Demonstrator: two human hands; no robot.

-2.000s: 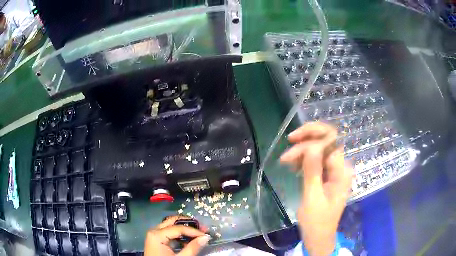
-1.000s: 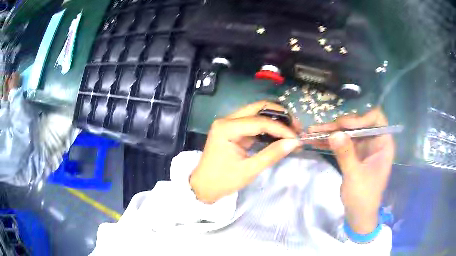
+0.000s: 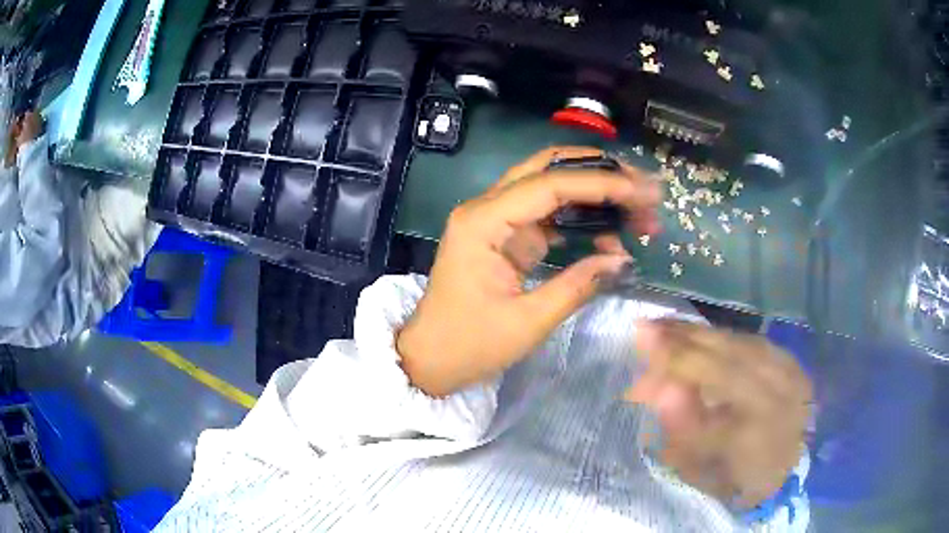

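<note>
My left hand [image 3: 499,273] holds a black watch housing [image 3: 585,217] between fingers and thumb, above the mat's front edge. The fingertips are blurred. My right hand [image 3: 728,406] is strongly blurred, lower and to the right of it, over the striped smock; whether it holds anything cannot be told. Small pale pieces [image 3: 699,198] lie scattered on the green mat just right of the left hand. Another black housing [image 3: 439,122] with pale parts inside lies on the mat beside the tray.
A black compartment tray [image 3: 315,162] is at the left. The fixture's front edge has a red button [image 3: 585,119], silver-white knobs [image 3: 765,163] and a small display [image 3: 683,123]. Part of a clear blister tray [image 3: 931,281] shows at right. Another person's sleeve [image 3: 36,219] is far left.
My right hand has moved down away from the left hand and turned; the tweezers seen between the hands earlier are no longer visible. My left hand still holds the housing, slightly higher in view.
</note>
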